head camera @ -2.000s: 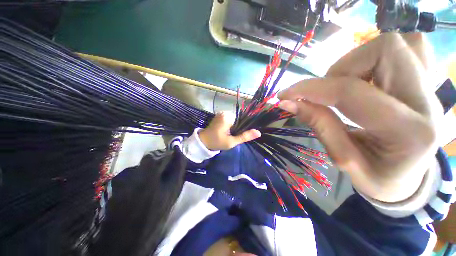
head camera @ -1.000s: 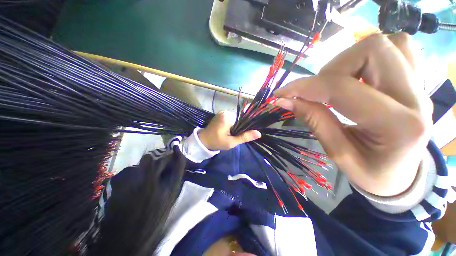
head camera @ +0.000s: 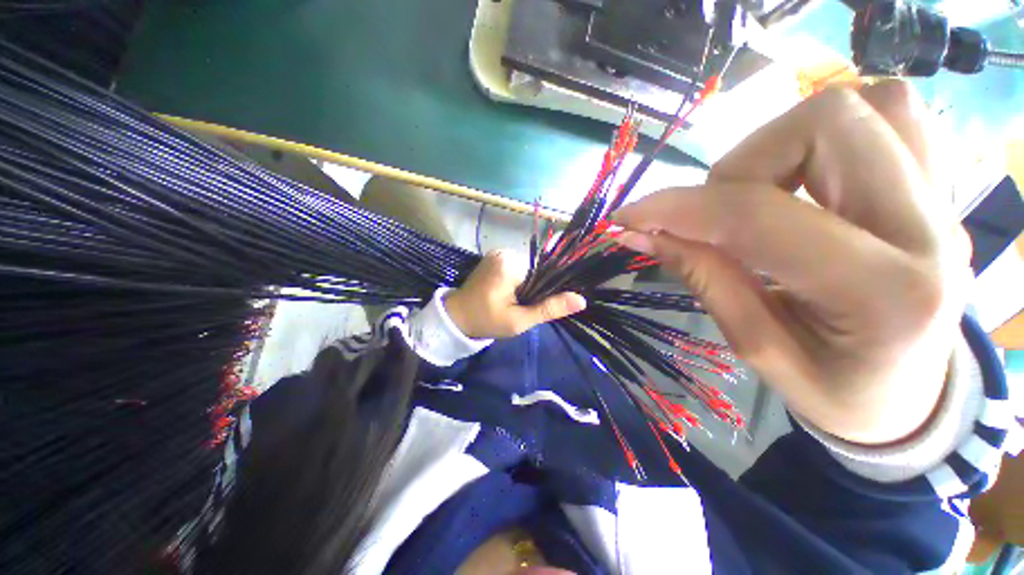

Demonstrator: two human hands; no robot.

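Observation:
A thick bunch of thin black cables [head camera: 337,230] runs from the left edge into my left hand [head camera: 500,301], which is closed around it over my lap. The cable ends fan out to the right of my fist, with red and dark cores [head camera: 674,410] and pale fine tips. My right hand [head camera: 831,258] is large in front at the right. Its thumb and index fingertip pinch together at a red core end in the upper part of the fan. Whether a small sleeve is between the fingertips cannot be told.
A black metal machine on a pale base [head camera: 491,67] stands on the green bench [head camera: 303,79] above the fan. A black cylindrical head [head camera: 898,43] is at the upper right. More black cables with red ends [head camera: 234,393] hang at the left. A dark flat thing [head camera: 997,225] lies at the right edge.
Since two seconds ago my right hand has shifted slightly left and its curled fingers have changed pose a little, its fingertips staying at the same ends. My left hand has not moved.

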